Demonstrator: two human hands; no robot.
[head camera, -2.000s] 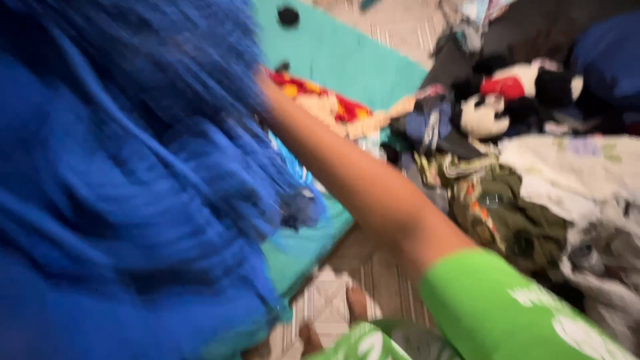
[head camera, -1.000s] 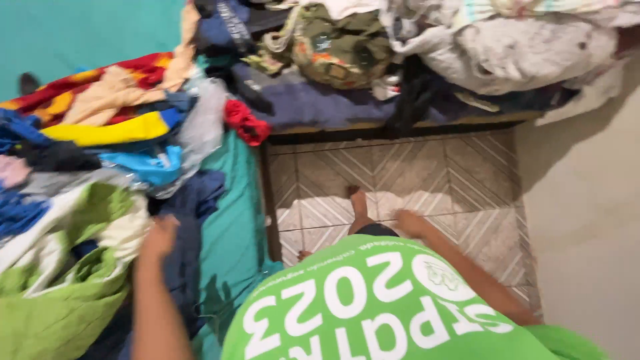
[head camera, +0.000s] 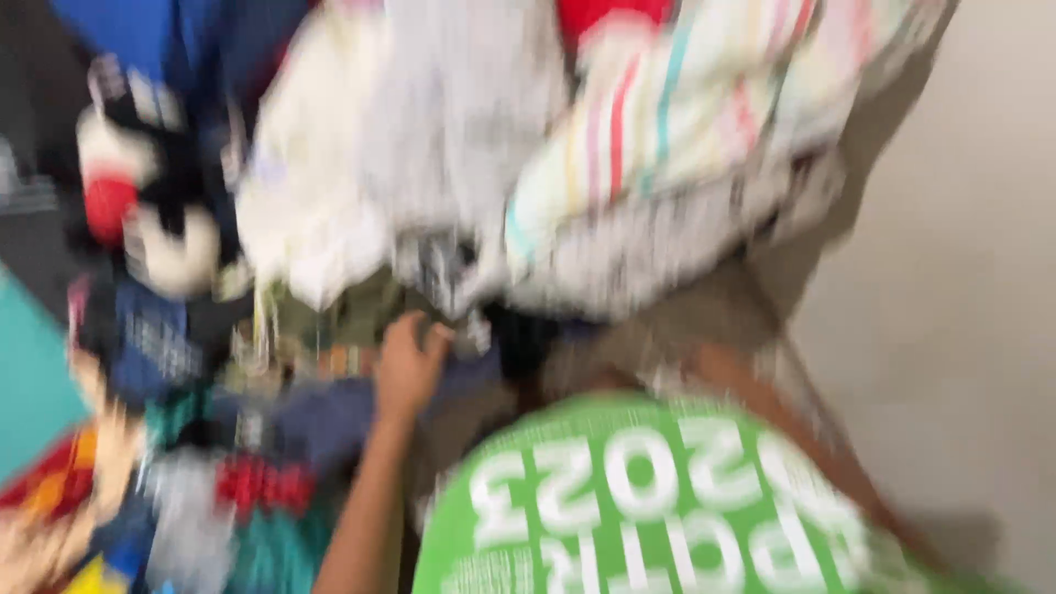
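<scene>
The view is blurred. My left hand (head camera: 411, 359) reaches forward at the centre, thumb and fingers apart, near an olive-green cloth (head camera: 351, 318) and a grey printed cloth (head camera: 437, 268). Whether it touches them is unclear. My right hand (head camera: 711, 363) is a blur low beside the wall, right of the heap, with its fingers hard to make out. A striped white cloth (head camera: 615, 136) and a white cloth (head camera: 318, 181) lie at the top of the heap.
A black-and-white plush toy or cloth with red (head camera: 111, 198) lies at the left. Below it are a navy garment (head camera: 157, 338), a red cloth (head camera: 264, 483) and a teal surface (head camera: 33, 371). A pale wall (head camera: 949, 289) stands at the right, above tiled floor (head camera: 701, 322).
The view has swung toward the heap by the wall. My left hand, beside the green-and-white cloth a second ago, is now at the heap's near edge. The blue cloth seen earlier is out of my hand.
</scene>
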